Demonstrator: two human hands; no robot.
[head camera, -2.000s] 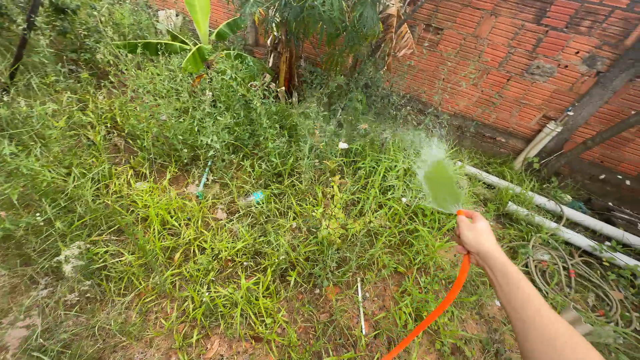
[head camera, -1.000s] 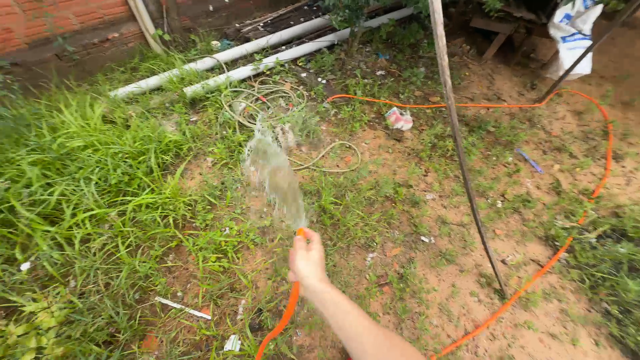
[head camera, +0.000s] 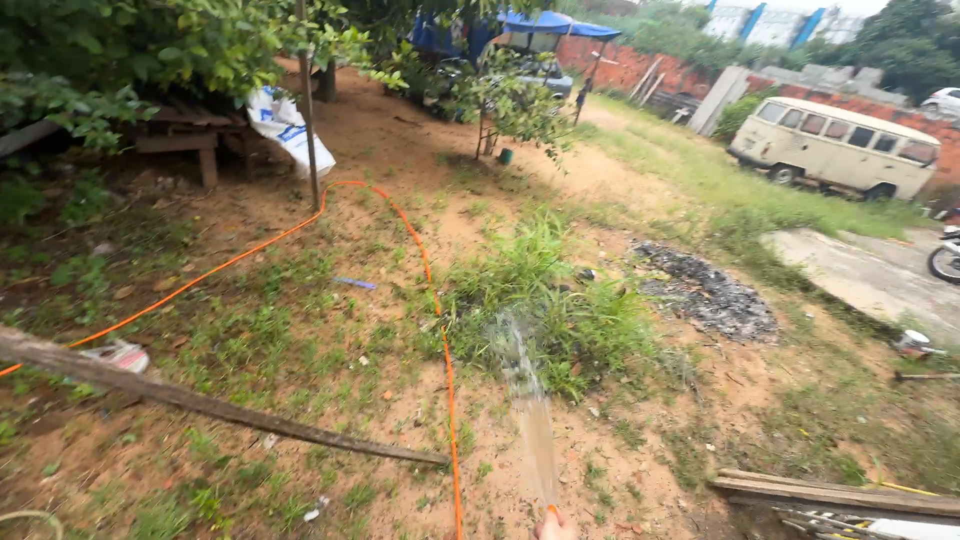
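At the bottom edge of the head view, my right hand (head camera: 555, 527) grips the end of an orange garden hose (head camera: 553, 510); only part of the hand shows. Water (head camera: 534, 420) sprays from it, away from me, toward a clump of tall grass (head camera: 547, 300). The hose's length (head camera: 448, 375) lies over the sandy ground to the left of my hand, bends near a thin upright post and runs off at the left edge. My left hand is out of view.
A weathered wooden pole (head camera: 225, 409) slants across the lower left. Ash (head camera: 705, 289) lies right of the grass. Wooden boards (head camera: 832, 495) are at lower right, a concrete slab (head camera: 862, 270) at right. Farther off stand a cream van (head camera: 832, 146), a small tree (head camera: 517, 105) and a white sack (head camera: 289, 131).
The view has swung far to the right, away from the brick wall and white pipes. The spray now points at the grass clump instead of the ground near the coiled hose. My right hand still grips the hose.
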